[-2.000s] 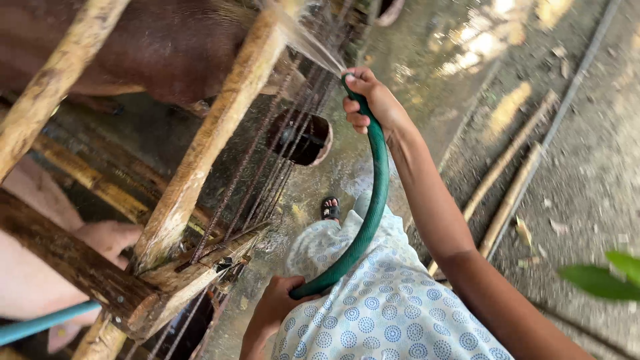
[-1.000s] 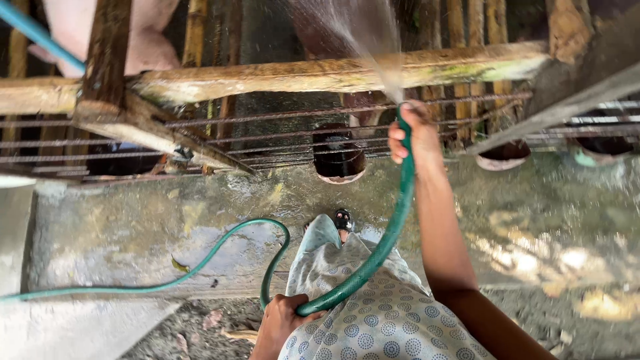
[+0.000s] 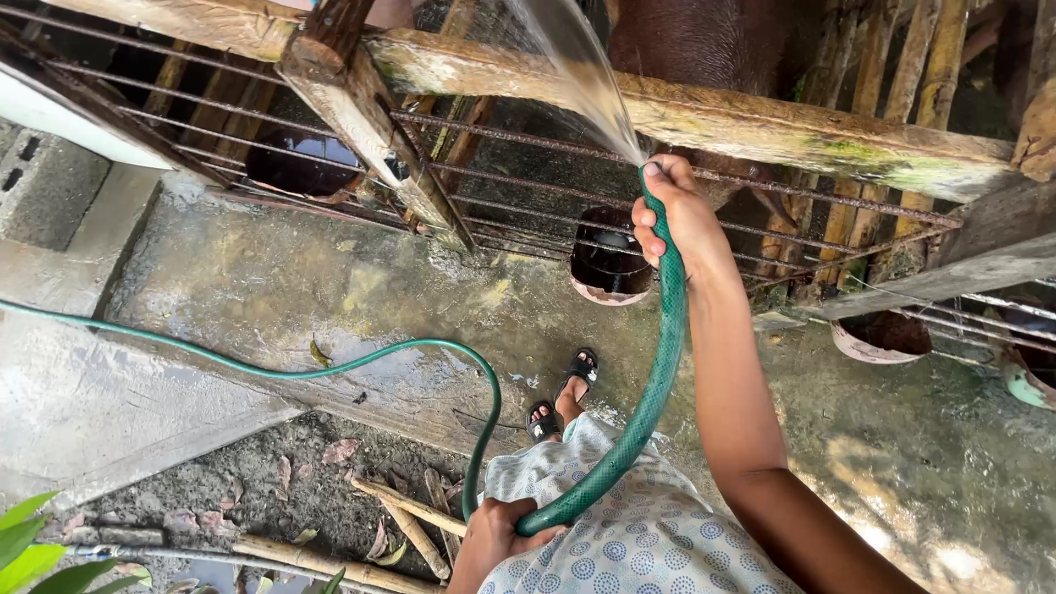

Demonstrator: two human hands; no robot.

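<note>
My right hand [image 3: 678, 214] grips the end of a green garden hose [image 3: 656, 379], the thumb at its mouth. A jet of water [image 3: 586, 74] sprays from it up over the wooden rail of a pen. Low in the view, my left hand [image 3: 505, 532] holds a lower part of the hose near my waist. From there the hose loops over the wet concrete and leaves at the left edge. Behind the rail stands a brown animal [image 3: 701, 41], its head not clearly shown.
Rusty metal bars [image 3: 528, 177] and a wooden rail [image 3: 742, 124] front the pen. Feeding bowls [image 3: 610, 256] sit at its foot. A concrete block [image 3: 49, 186] lies at left. Bamboo poles [image 3: 330, 565] and leaves lie on the dirt. My feet in black sandals [image 3: 577, 371] stand on wet concrete.
The view has turned strongly since the earliest frame. Both hands have kept hold of the hose, and the water still sprays over the rail.
</note>
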